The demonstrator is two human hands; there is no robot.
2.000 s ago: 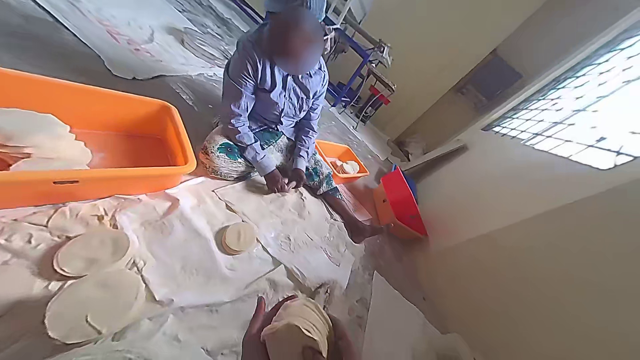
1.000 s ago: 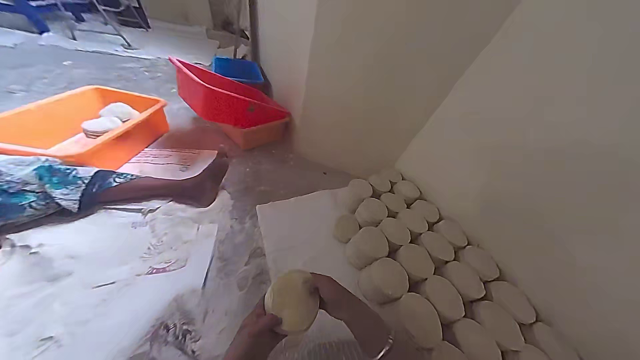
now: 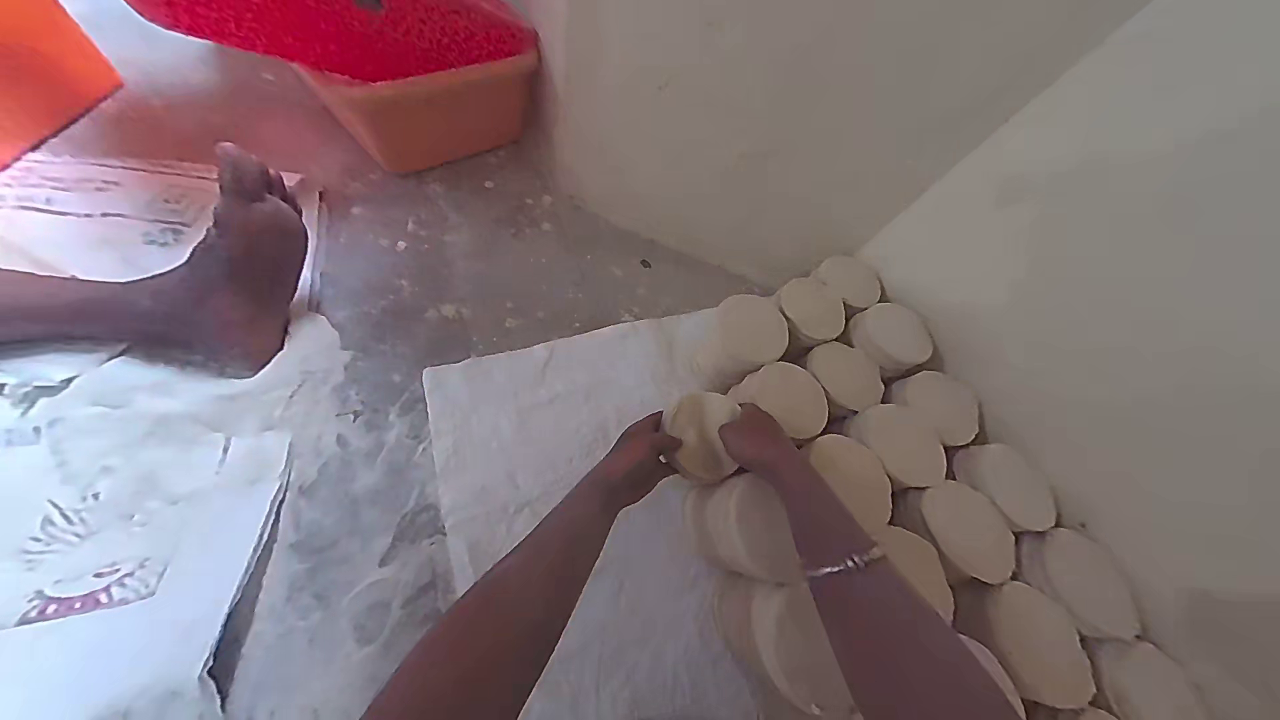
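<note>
Between my two hands is a stack of thin round dough discs [image 3: 703, 437], held at the near end of the rows. My left hand [image 3: 640, 458] grips its left edge, and my right hand [image 3: 757, 440], with a bangle on the wrist, grips its right edge. Right behind and beside it stand several similar stacks of dough discs [image 3: 788, 400] in rows along the wall. These stand partly on a white cloth [image 3: 560, 420] on the floor. Whether the held stack touches the cloth is hidden.
Another person's bare foot [image 3: 255, 260] and lower leg lie at the left, by a flour-dusted printed sheet [image 3: 120, 560]. A red tub [image 3: 400, 40] rests on an orange tub [image 3: 440, 110] against the wall [image 3: 700, 120]. Part of another orange tub [image 3: 45, 80] shows upper left.
The view has swung right and down toward the wall corner. My hands, with the dough stack between them, have moved from over the near cloth to beside the rows of stacks.
</note>
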